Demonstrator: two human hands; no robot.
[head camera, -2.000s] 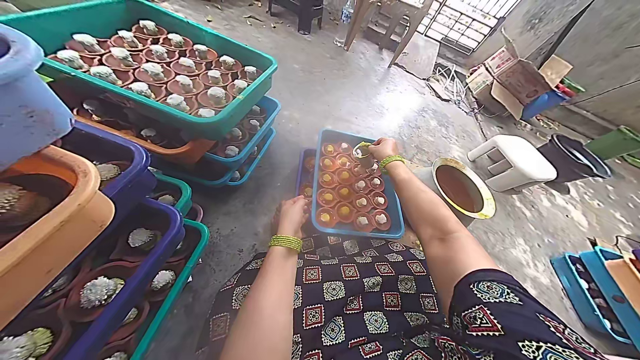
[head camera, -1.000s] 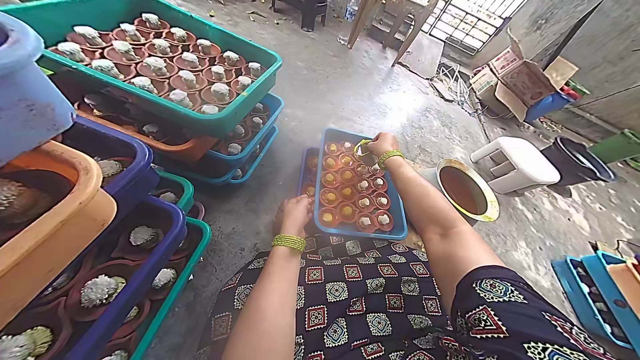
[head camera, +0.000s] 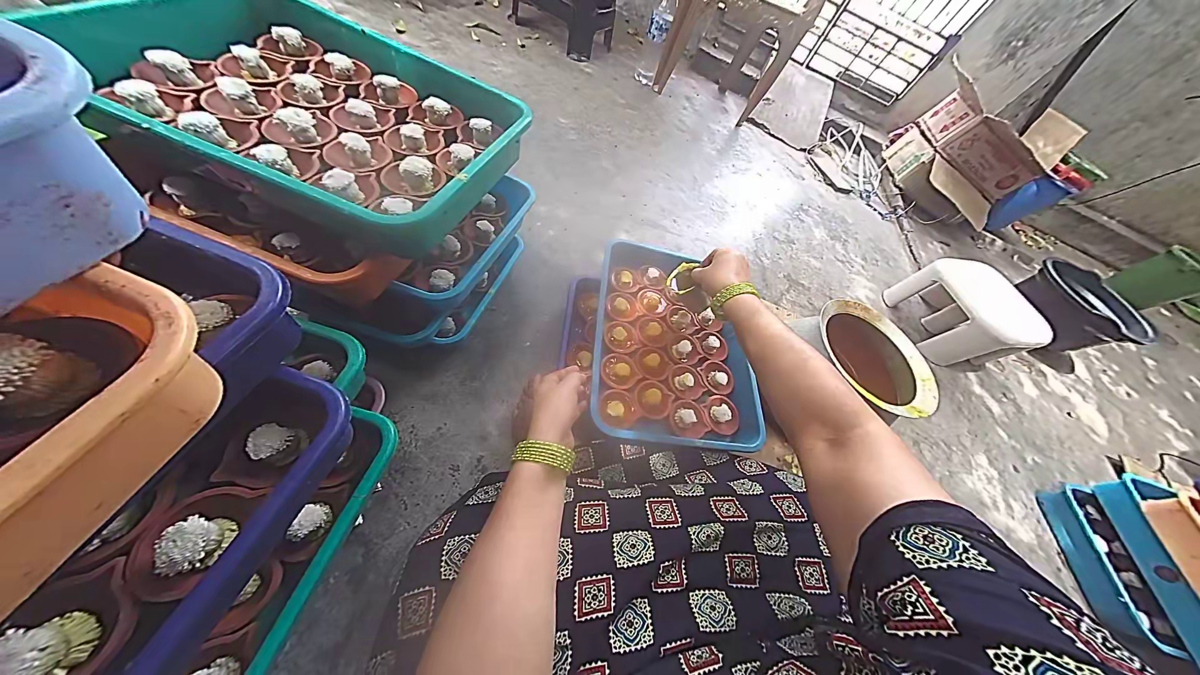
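Note:
A blue plastic tray (head camera: 756, 412) of small clay cups stands in front of me, partly over a purple tray (head camera: 568, 319). Its left cups, such as one clay cup (head camera: 619, 371), hold yellowish liquid; those at the right hold whitish lumps. My right hand (head camera: 724, 272) is above the tray's far right part, its fingers closed on a small yellow-green rimmed vessel (head camera: 684, 279), whose exact kind I cannot tell. My left hand (head camera: 557, 403) touches the tray's left edge, its fingertips partly hidden. A metal pot (head camera: 872, 361) of brown liquid stands right of my right forearm.
Stacked trays, topped by a green tray (head camera: 412, 230) of clay cups with white lumps, fill the left. An orange tub (head camera: 178, 356) is nearer. To the right are a white plastic stool (head camera: 984, 309), a black bucket (head camera: 1087, 305), a cardboard box (head camera: 984, 159) and blue trays (head camera: 1116, 553).
My right hand stays over the tray's far right part with small shifts, the rimmed vessel still in its fingers. My left hand remains at the left edge.

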